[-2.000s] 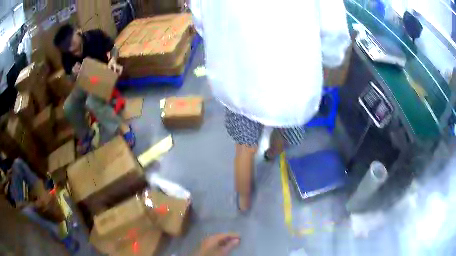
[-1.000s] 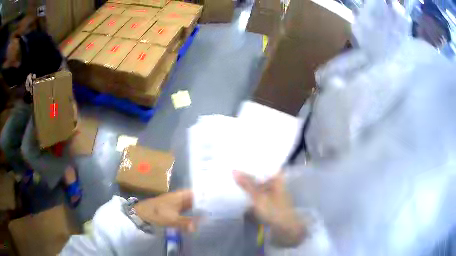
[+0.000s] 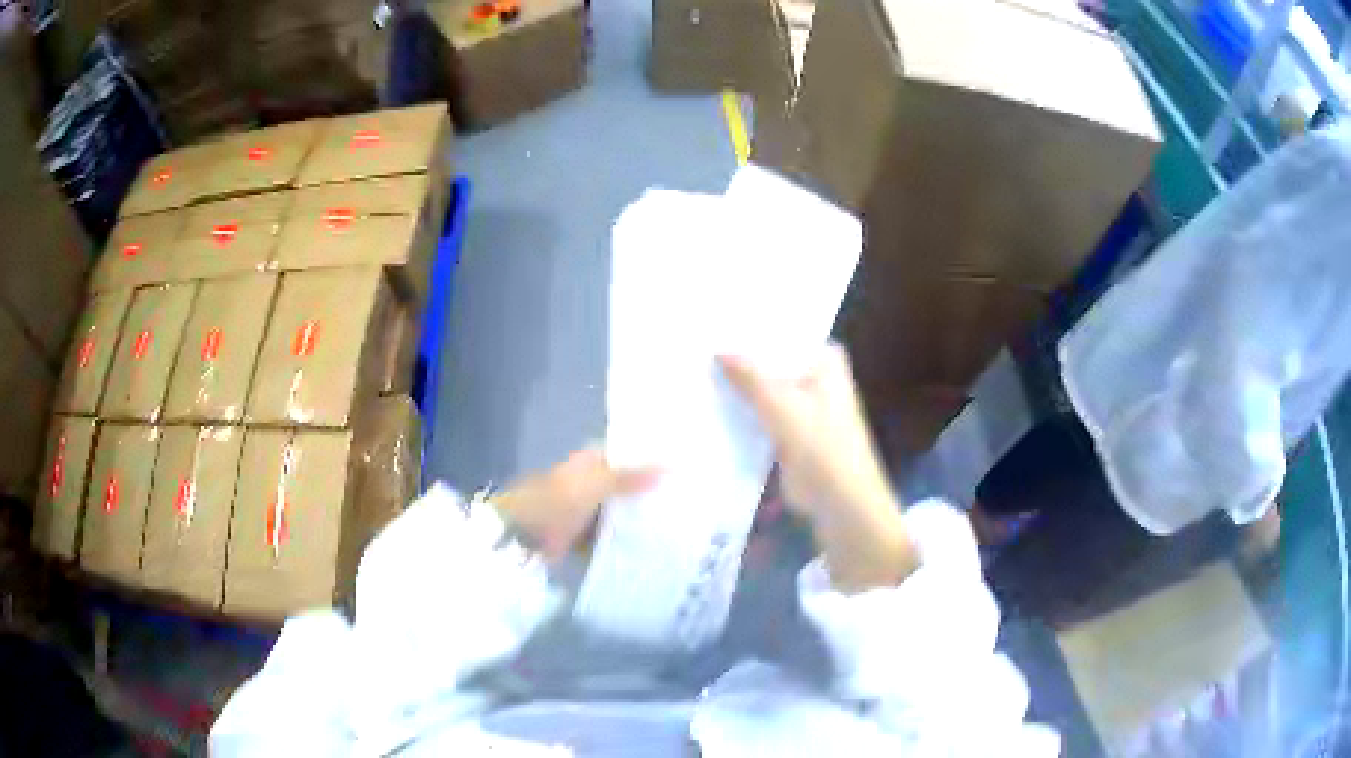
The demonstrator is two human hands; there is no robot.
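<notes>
White label sheets (image 3: pixel 682 326) are held in front of me above the floor, fanned so that one corner sticks out at the upper right. Faint print shows near their lower end; the rest looks blank or washed out. My left hand (image 3: pixel 566 501) grips their left edge with the thumb on top. My right hand (image 3: pixel 808 430) holds them from the right, its thumb or finger lying over the paper. Both hands look bare and slightly blurred. The fingers beneath the sheets are hidden.
Brown cartons with red marks (image 3: pixel 222 348) are stacked on a blue pallet (image 3: pixel 445 296) at the left. Large brown cartons (image 3: pixel 1008 163) stand ahead right. A person in a pale smock (image 3: pixel 1215 326) is at the right, beside a green bench (image 3: pixel 1333 578). An open carton (image 3: pixel 1171 652) is at the lower right.
Two seconds ago one hand showed at the bottom edge without sheets; one second ago both hands held them. Now the sheets are more upright. The view has moved forward, and the pallet stack appears larger.
</notes>
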